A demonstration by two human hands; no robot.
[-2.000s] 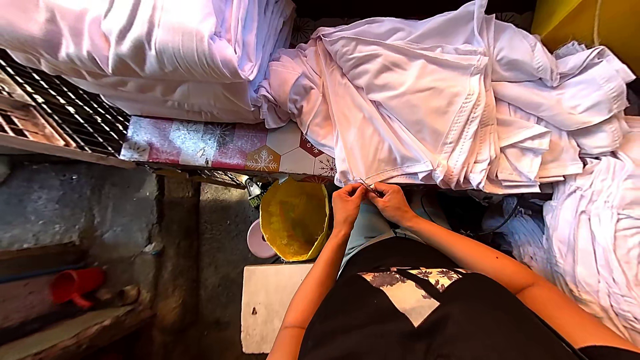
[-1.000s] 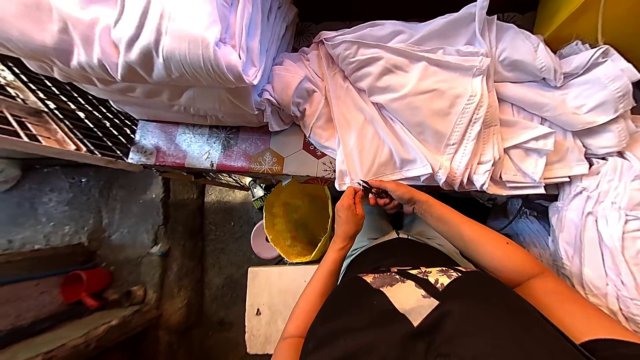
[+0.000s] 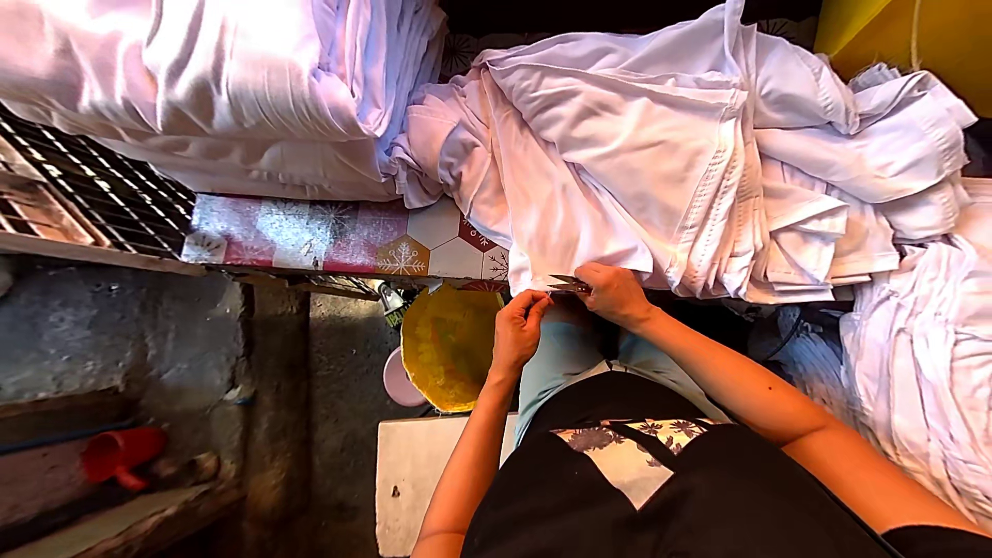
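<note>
A heap of white sewn garments (image 3: 620,155) lies over the table, its stitched hems hanging at the front edge. My left hand (image 3: 521,329) pinches the lower corner of the nearest white cloth (image 3: 573,240) between thumb and fingers. Just to the right, my right hand (image 3: 616,294) grips small thread snips (image 3: 570,284), whose blades point left and look parted, close above the pinched corner. Whether a thread lies between the blades is too small to tell.
A folded stack of white cloth (image 3: 256,101) stands at left on the patterned tabletop (image 3: 310,236). Below the edge are a yellow bucket (image 3: 453,349) and a pink container (image 3: 403,380). More white cloth (image 3: 922,325) hangs at right. A red dipper (image 3: 124,453) lies at lower left.
The dark snips, not plain two seconds ago, show in my right hand one second ago and now. That hand has shifted slightly, and the blades now show above the cloth corner.
</note>
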